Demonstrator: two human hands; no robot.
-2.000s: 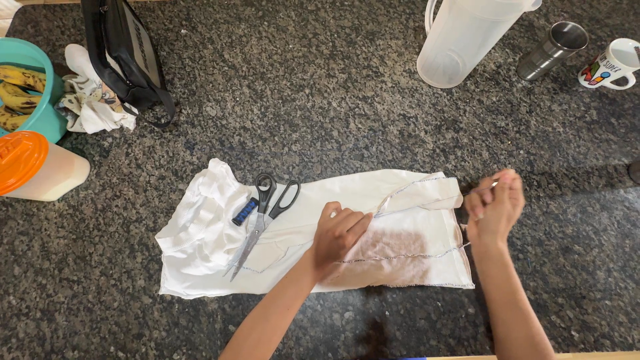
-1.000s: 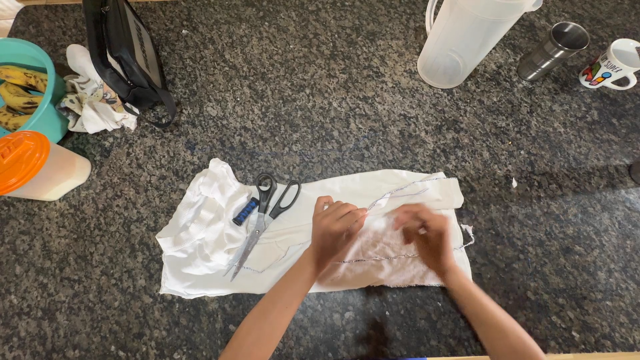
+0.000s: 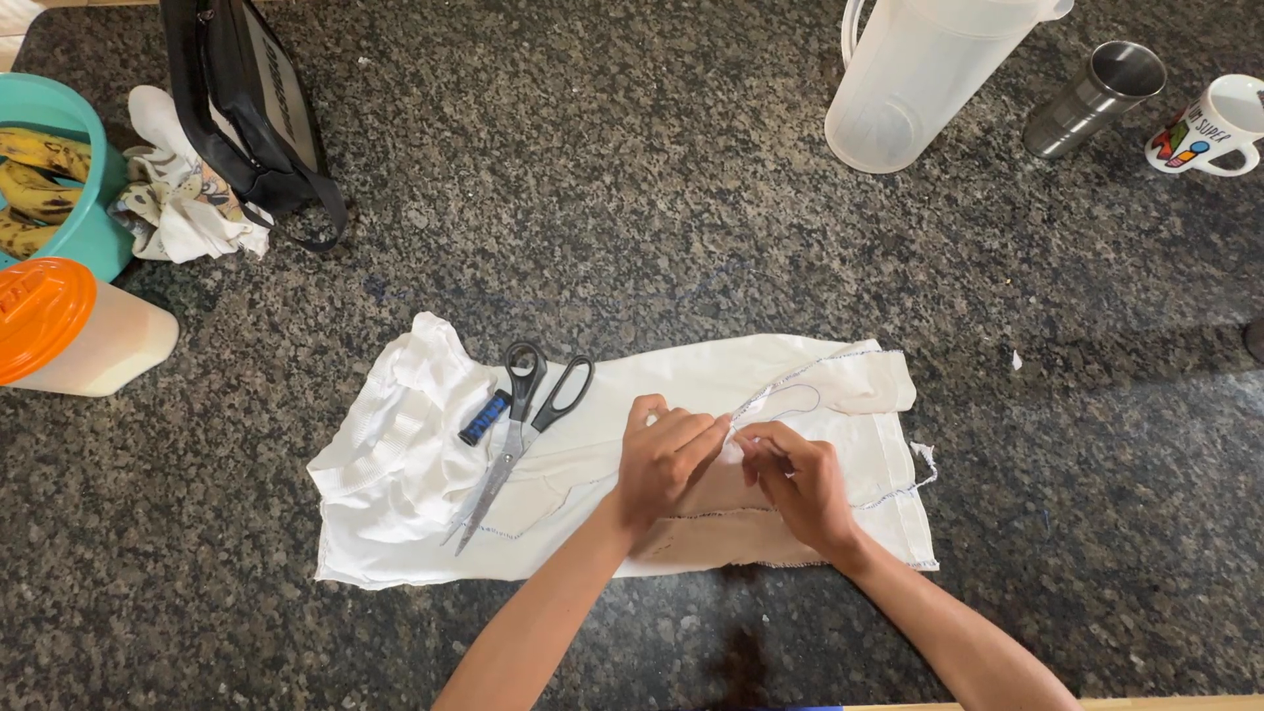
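Observation:
A white garment lies spread on the speckled stone counter, a blue-stitched seam running up its right part. My left hand pinches the fabric at this seam near the garment's middle. Against it, the fingertips of my right hand meet at the same spot; whether they grip fabric, a needle or thread is too small to tell. A loop of thread curves above the right hand. Black-handled scissors lie partly open on the cloth, left of my hands, beside a spool of blue thread.
A clear plastic pitcher, a steel tumbler and a printed mug stand at the back right. At the left are a teal bowl of bananas, an orange-lidded container, a crumpled cloth and a black bag.
My right hand has come from beyond the garment's right edge back to the seam, beside my left hand. The left hand has stayed at the seam. Scissors and spool have not moved.

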